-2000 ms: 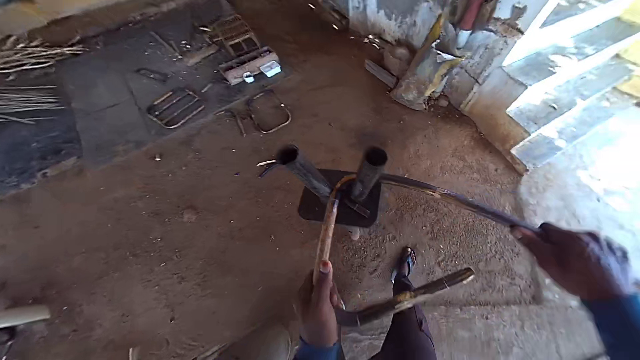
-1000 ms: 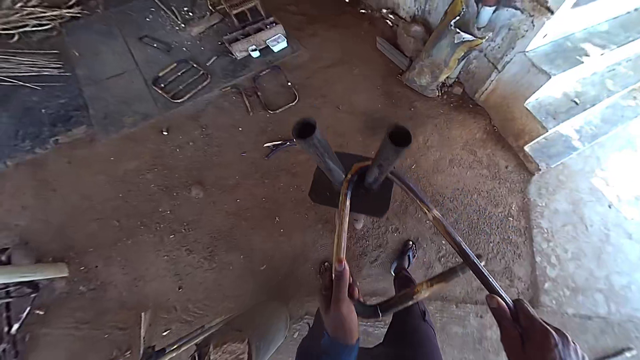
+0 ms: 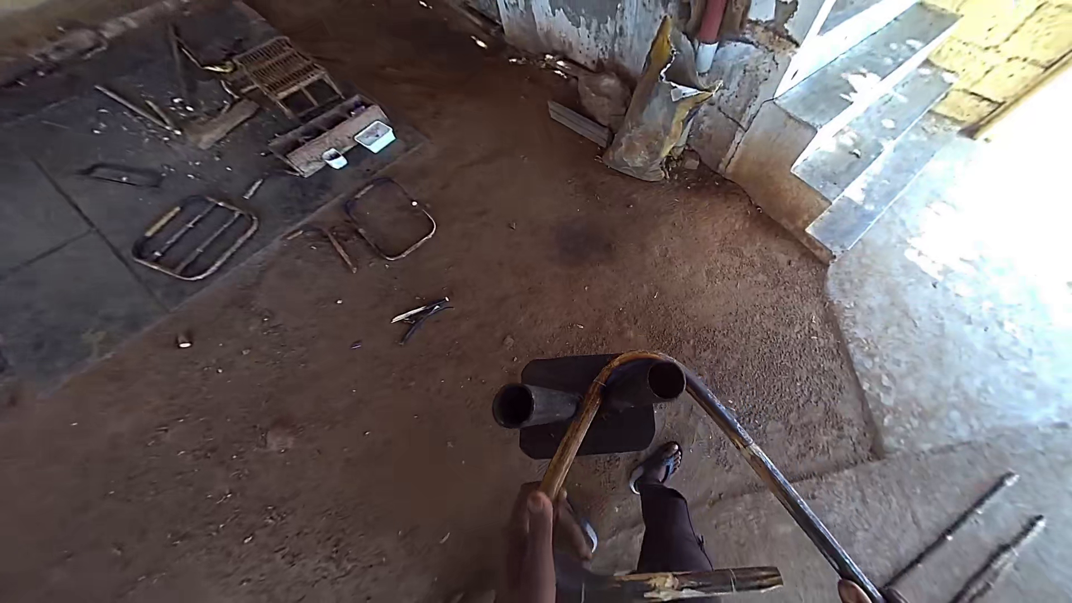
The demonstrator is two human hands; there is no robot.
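Observation:
A bent cane pole (image 3: 775, 477) curves around the outer side of the right upright metal pipe (image 3: 667, 381). The left metal pipe (image 3: 513, 407) stands beside it, and both rise from a dark metal base plate (image 3: 615, 440). My left hand (image 3: 540, 536) is closed on the left leg of the cane, below the pipes. Under that hand the cane turns, and its cut end (image 3: 754, 578) points right. At the bottom edge, my right hand (image 3: 856, 591) grips the long right leg; only its fingertips show.
My sandalled foot (image 3: 657, 467) is just below the plate. Bent cane frames (image 3: 197, 239) and a wooden box (image 3: 331, 138) with white containers lie upper left. Concrete steps (image 3: 871, 142) rise at the right, near a torn sack (image 3: 653, 126). Two sticks (image 3: 950, 532) lie lower right.
The cane has gone from passing between the pipes to lying over and around the outer side of the right one. My right hand has moved down to the frame's bottom edge. The view has turned.

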